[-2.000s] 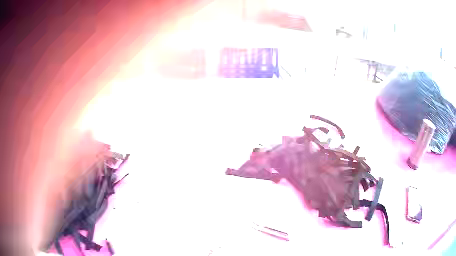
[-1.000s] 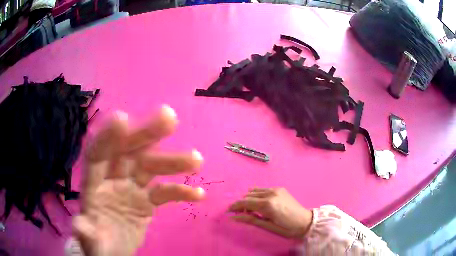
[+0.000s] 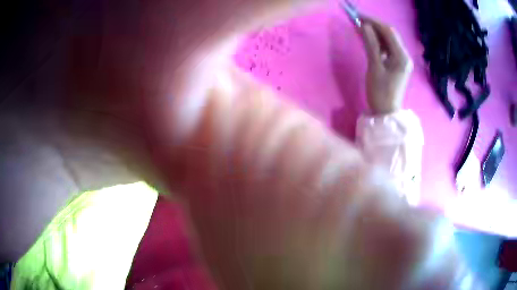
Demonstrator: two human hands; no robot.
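Observation:
My left hand [image 3: 96, 96], very close to the camera, is a large dark blur at the left; its fingers cannot be made out. A blurred pale gathered sleeve [image 3: 283, 164] fills the middle and lower part of the view. My right hand [image 3: 389, 68] is at the upper right, above the pink tabletop [image 3: 309, 85], in a pale pink sleeve. It holds the slim silvery thread snips [image 3: 351, 12] between thumb and fingertips. Dark thread trimmings [image 3: 272, 48] lie on the table left of it.
A heap of black straps [image 3: 450, 45] lies at the upper right. Below it are a single black strap [image 3: 469, 141], a white crumpled piece [image 3: 468, 171] and a dark phone [image 3: 493, 158]. A bright yellow-green cloth [image 3: 90, 235] shows at the lower left.
The view has swung and tilted, and the strap heap now sits at the upper right. My left hand has come up close to the camera. My right hand has picked up the snips.

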